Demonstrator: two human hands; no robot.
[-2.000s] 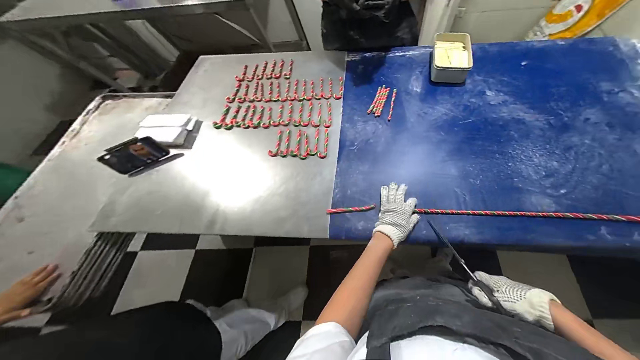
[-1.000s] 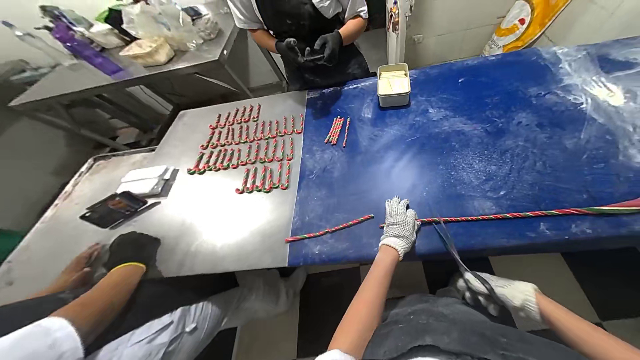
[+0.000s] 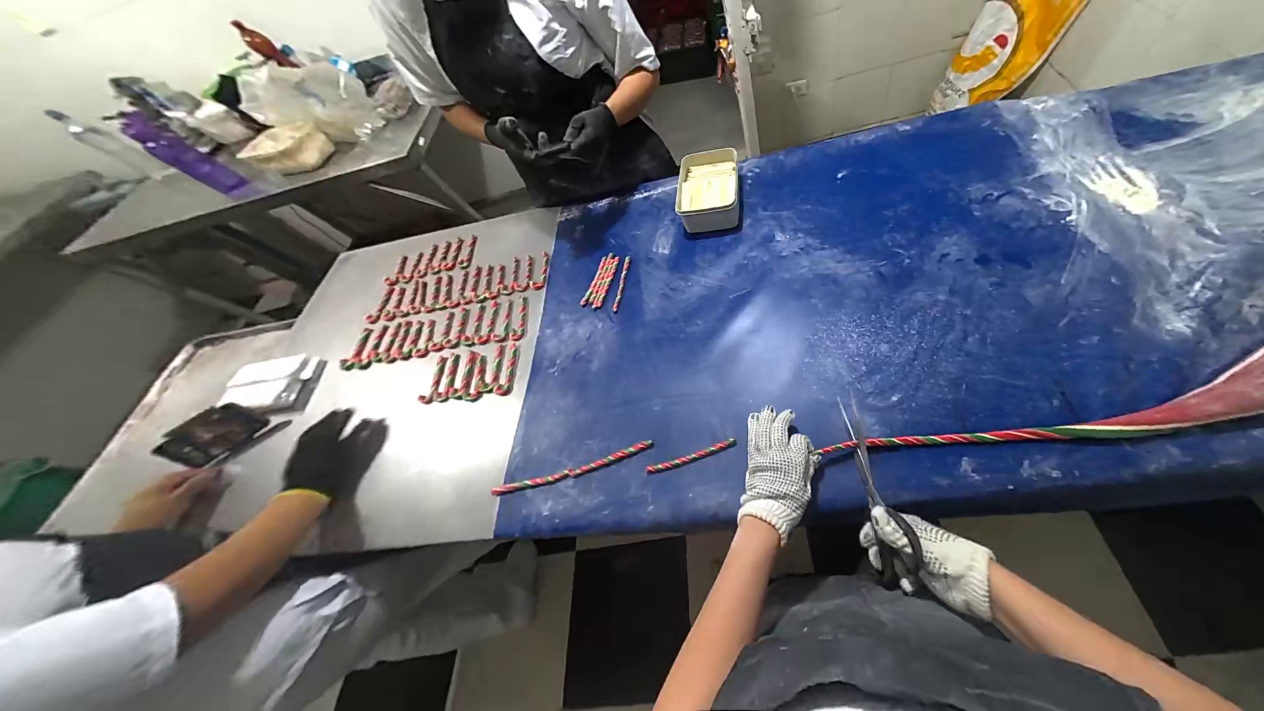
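A red, green and white twisted candy rope point(image 3: 968, 437) runs along the blue table's front edge and widens at the far right. My left hand point(image 3: 778, 466), in a dotted white knit glove, lies palm down at the rope's left end; whether it grips the rope cannot be told. In my right hand point(image 3: 923, 561), gloved alike, is a pair of scissors point(image 3: 862, 452), its blades across the rope just right of my left hand. Left of my left hand lie cut candy pieces point(image 3: 691, 456). Short straight sticks point(image 3: 600, 281) lie farther back.
Rows of candy canes point(image 3: 449, 318) cover part of the steel table point(image 3: 326, 296). A container point(image 3: 709, 193) of pale pieces stands at the back edge, near a person in black gloves point(image 3: 568, 138). At left are another person's black-gloved hand point(image 3: 321, 459), a bare hand, and a phone point(image 3: 211, 434).
More cut pieces lie left of my left hand than before. The scissors have come up from below the rope to lie across it. A black-gloved hand at left has moved farther onto the steel table.
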